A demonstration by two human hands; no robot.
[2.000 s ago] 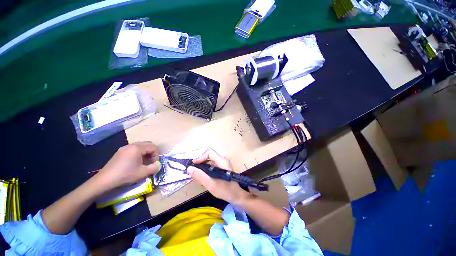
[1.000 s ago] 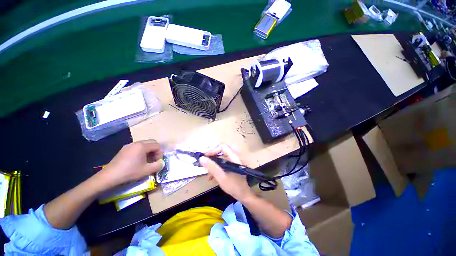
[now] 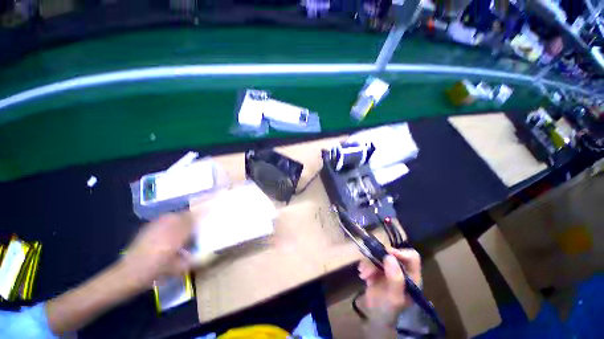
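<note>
My left hand point(image 3: 159, 248), blurred, grips the left end of a white housing point(image 3: 232, 215) and holds it tilted above the tan mat point(image 3: 298, 248). Its circuit board is not visible. My right hand point(image 3: 391, 281) holds the black soldering iron point(image 3: 374, 250) at the mat's right front edge. The iron points up and left, in front of the black soldering station point(image 3: 357, 195). The exact place of its tip is blurred. A yellow-edged battery cell point(image 3: 173, 292) lies on the bench below my left hand.
A fume fan point(image 3: 273, 173) stands behind the raised housing. Another housing point(image 3: 179, 183) lies in clear film at the left. Yellow-edged cells point(image 3: 20, 268) are at far left. More housings point(image 3: 281, 114) lie on the green conveyor point(image 3: 179, 102). Open cartons point(image 3: 463, 275) stand at the right.
The view has tilted up. My left hand has raised the white housing off the mat. My right hand has moved right with the iron, away from the housing and over to the station's front.
</note>
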